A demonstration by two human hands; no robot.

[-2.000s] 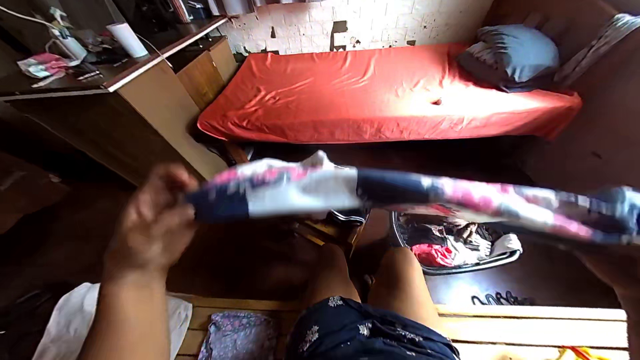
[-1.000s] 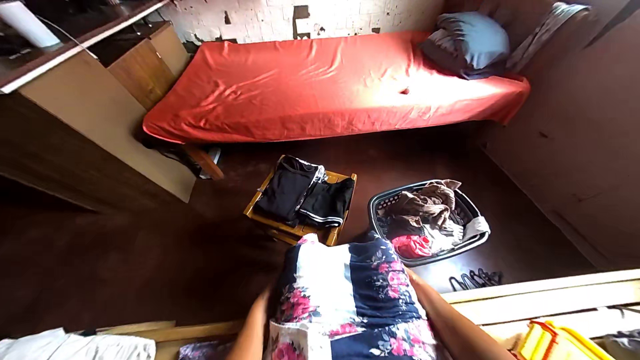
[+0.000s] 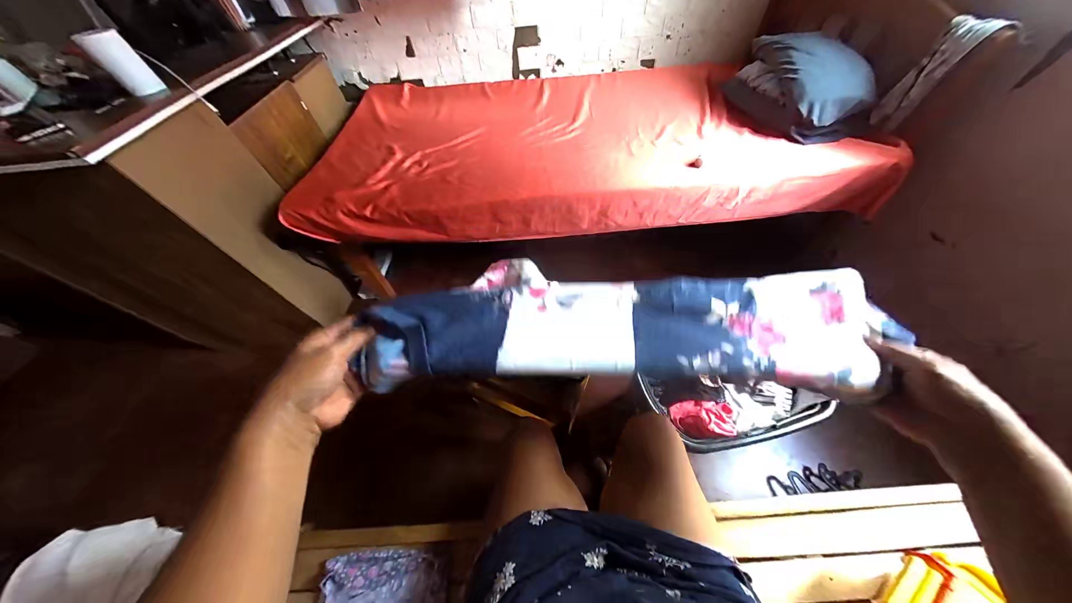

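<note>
Between my two hands a floral garment in navy, white and pink is stretched out level above my knees, partly blurred. My left hand grips its left end, and my right hand grips its right end. Behind and below the cloth, a basket of laundry shows only in part, with a pink-red piece of clothing in it. A folded floral cloth lies on the wooden slatted bench to the left of my lap.
A bed with a red sheet and a grey-blue pillow stands ahead. On the left is a desk. White cloth and yellow cloth lie at the lower corners. Black hangers are on the floor right.
One second ago the garment lay over my lap with my hands low beside it. Now both hands hold it raised and spread out, hiding the dark clothes on the small stool.
</note>
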